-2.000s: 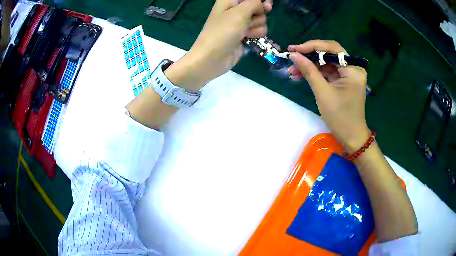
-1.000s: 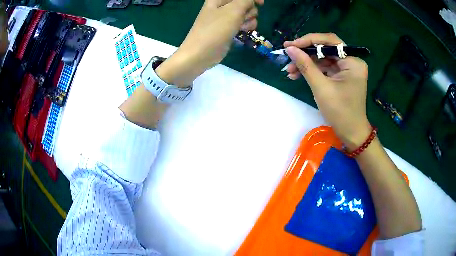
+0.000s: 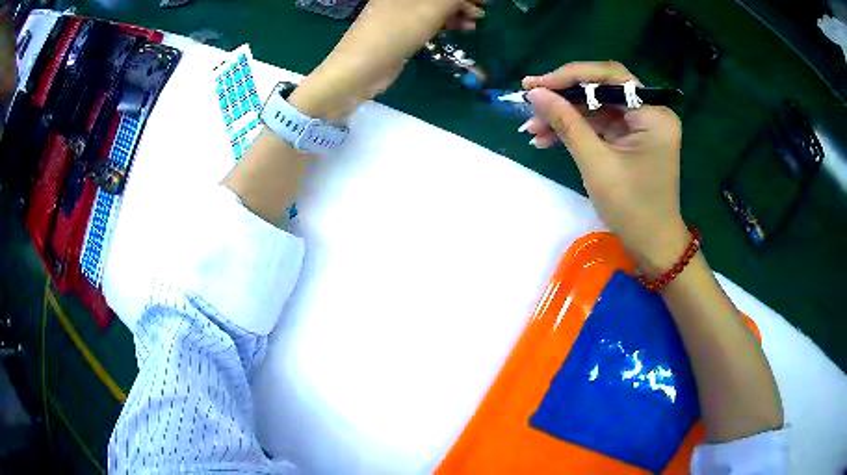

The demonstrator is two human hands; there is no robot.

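Note:
My right hand (image 3: 618, 139) grips a slim black pen-shaped tool (image 3: 641, 95) with two white bands. Its pale tip points left, with something small and blue at it. A circuit board end (image 3: 453, 59), blurred, lies on the green mat just left of the tip; a small gap seems to separate them. My left hand (image 3: 409, 32) is above the board at the top edge, partly cut off, its fingers curled. Whether it holds the phone frame is hidden. A shiny blue sheet (image 3: 618, 371) lies on the orange tray (image 3: 492, 413) beneath my right forearm.
A sheet of light-blue stickers (image 3: 238, 93) lies beside my left wrist. Red trays (image 3: 46, 209) with black phone parts are at far left. Black phone frames lie on the green mat (image 3: 520, 167) at right and top. The white surface (image 3: 399, 278) spans the middle.
The view has shifted over the mat, and the frames at right sit differently. My left hand has moved up and left. The board also shows further up and left, away from the tool tip.

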